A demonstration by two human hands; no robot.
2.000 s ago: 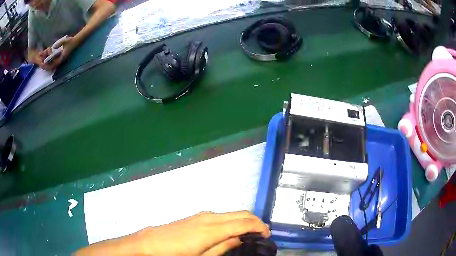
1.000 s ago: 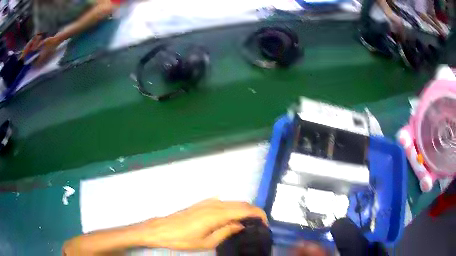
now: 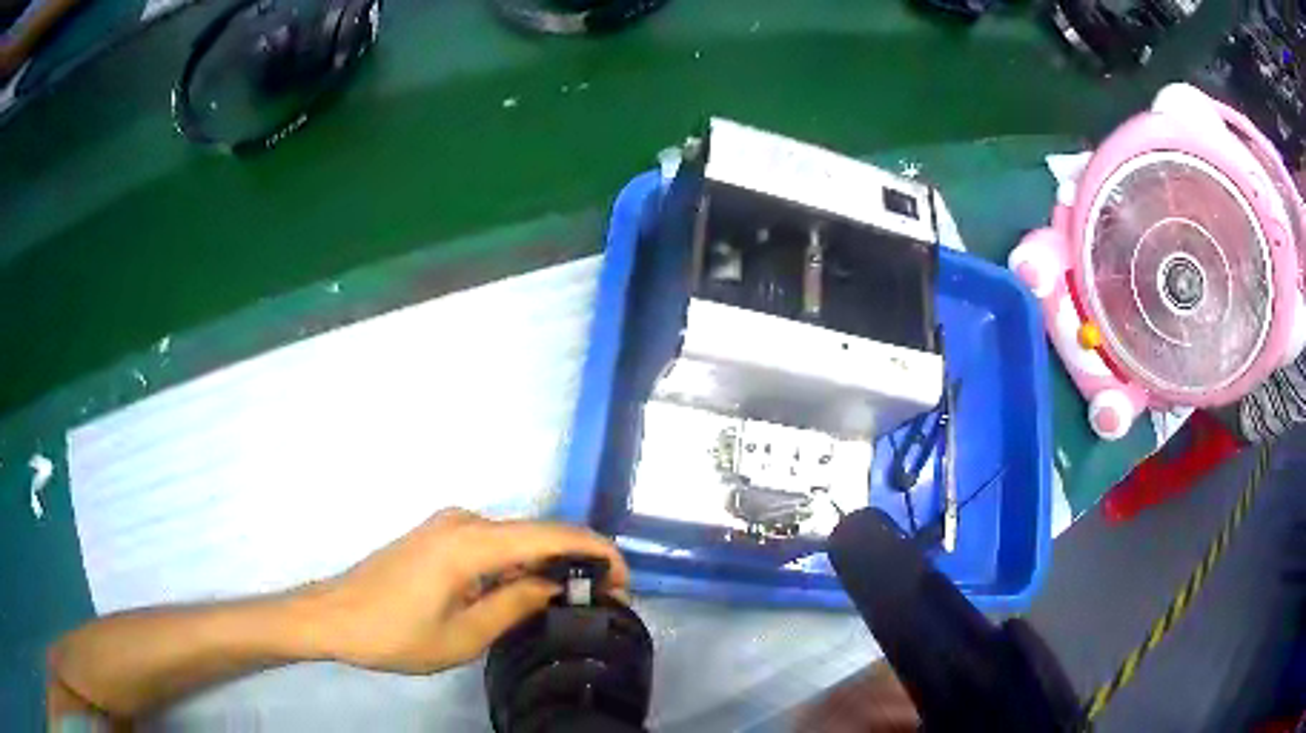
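Observation:
My left hand (image 3: pixel 430 590) grips the black headphones (image 3: pixel 570 673) at the narrow arm above an earcup, over the front of the white foam sheet. A small light metal part shows at the joint by my fingertips. My right hand (image 3: pixel 857 707) is cut off by the bottom edge and mostly hidden behind the black electric screwdriver (image 3: pixel 931 630), which it holds. The screwdriver's front end points at the bright metal pickup plate (image 3: pixel 680 465) of the screw feeder (image 3: pixel 816 351). Whether a screw is on the bit is too small to tell.
The feeder stands in a blue tray (image 3: pixel 1020 430) with dark cutters (image 3: pixel 914 447) and slim tools at its right. The foam sheet (image 3: pixel 358 415) lies left. A pink fan (image 3: pixel 1182 272) stands right. Headphones (image 3: pixel 279 57) lie on the green conveyor behind. A yellow-black cord (image 3: pixel 1189 602) hangs at lower right.
The view has tilted down and turned right, so the tray, feeder and fan appear further left and higher. The held headphones show more fully, and the screwdriver reaches further into view.

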